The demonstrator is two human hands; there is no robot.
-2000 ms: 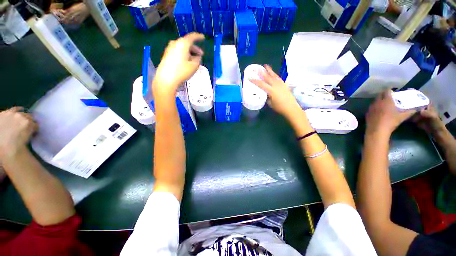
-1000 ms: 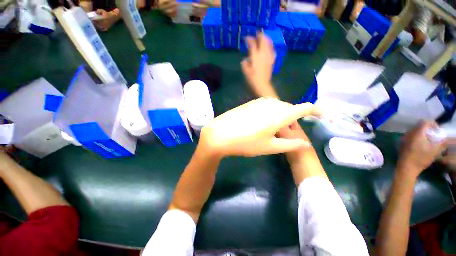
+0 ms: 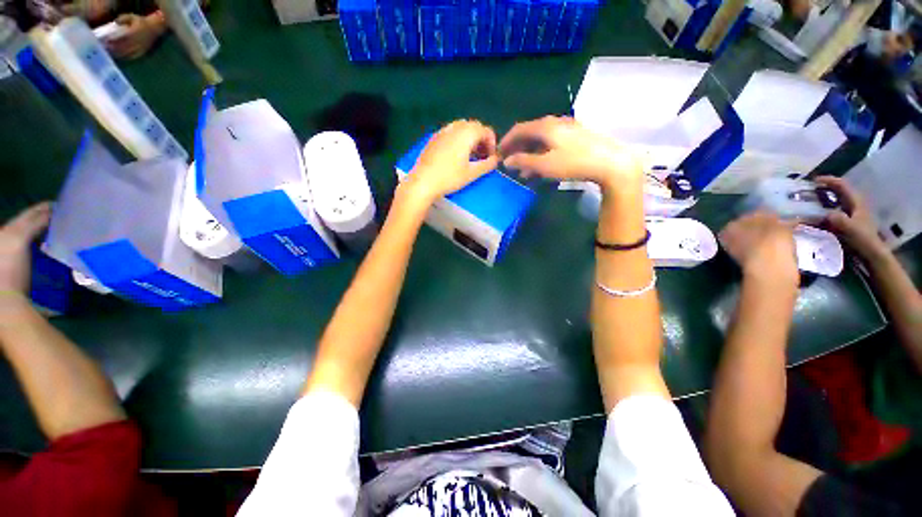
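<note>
A closed blue-and-white retail carton [image 3: 487, 209] lies at an angle on the bench in front of me, with a small dark picture on its white side. My left hand [image 3: 453, 160] is on the carton's far left part, its fingers curled at the top edge. My right hand [image 3: 566, 149] is just beyond the carton's far right part, fingers bent and apart, holding nothing visible. Two open cartons, a nearer one [image 3: 278, 227] and one further left [image 3: 142, 268], stand to the left. A white device [image 3: 338, 180] stands upright beside the nearer one, and another [image 3: 205, 227] between them.
Blue closed cartons [image 3: 465, 30] stand in a row at the far side. A dark round item [image 3: 356, 119] lies beyond the devices. Open cartons [image 3: 637, 111] and a white device [image 3: 679, 242] are at right. Another person's hands [image 3: 763, 242] work there; a red-sleeved arm [image 3: 61, 353] is at left.
My hands were close together over the bench, the right blurred; now they are apart at a closed carton in front of me. The single carton before the far stack is no longer there.
</note>
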